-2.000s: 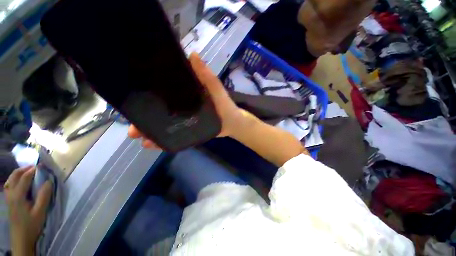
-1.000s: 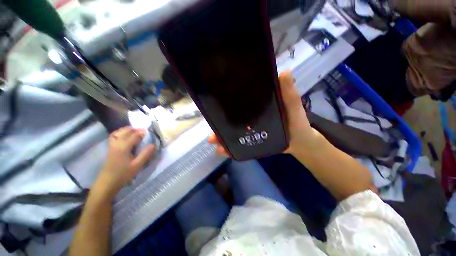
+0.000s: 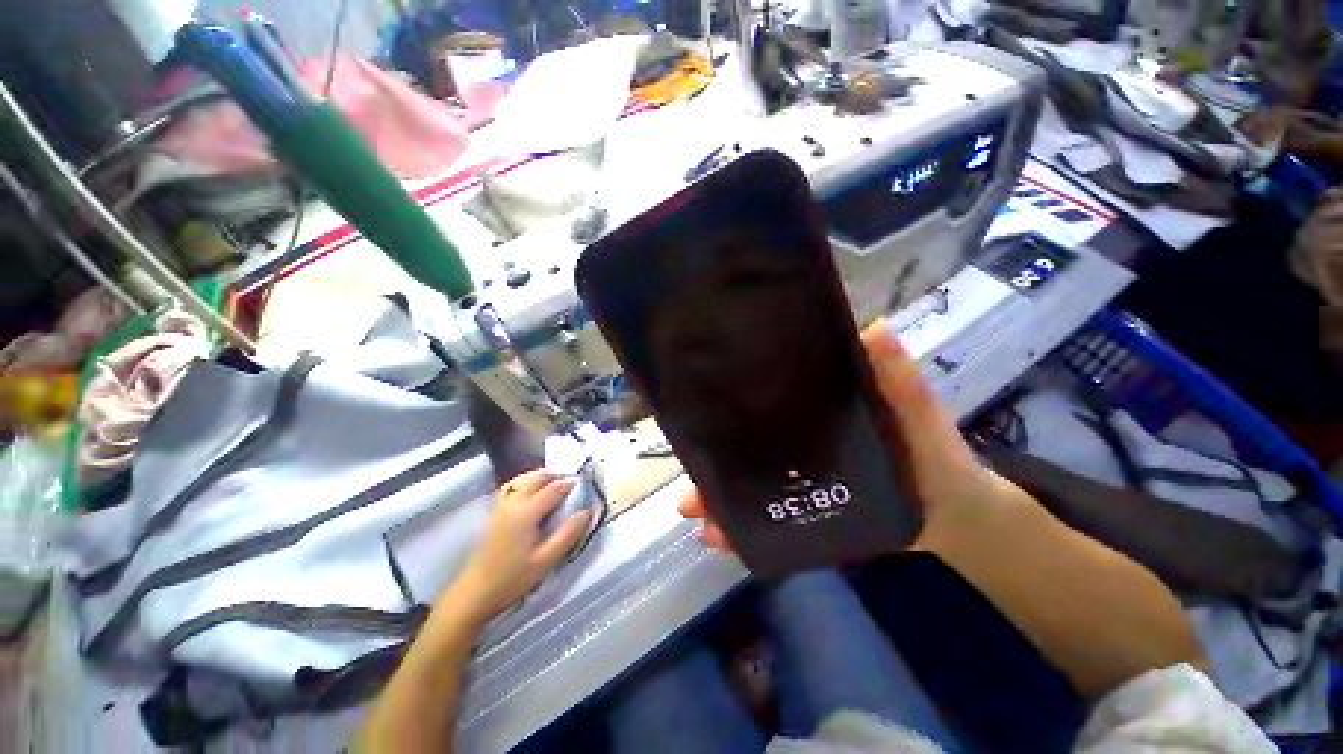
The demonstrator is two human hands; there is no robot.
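Note:
A smartphone (image 3: 751,368) with a black screen showing 08:38 upside down is held up in front of the sewing machine. My right hand (image 3: 928,449) is closed around its lower part, fingertips showing at its left edge. My left hand (image 3: 527,542) rests on the cloth near the needle, fingers bent with the thumb apart, on a small pale piece with a dark edge (image 3: 586,508). Whether the fingers pinch it is hard to tell. A large pale garment panel with dark strips (image 3: 324,501) lies heaped left of the needle. The phone hides part of the machine.
The white sewing machine (image 3: 943,140) stands behind the phone. A green-wrapped stand (image 3: 368,199) leans at upper left. A ruler runs along the table's front edge (image 3: 589,648). A blue basket (image 3: 1178,376) with cut pieces and a dark strip is at right. Part of a person shows at the right edge.
The view has swung up and left, showing more of the machine and the heaped cloth. The phone appears smaller, with its whole outline in view. Both hands keep much the same pose.

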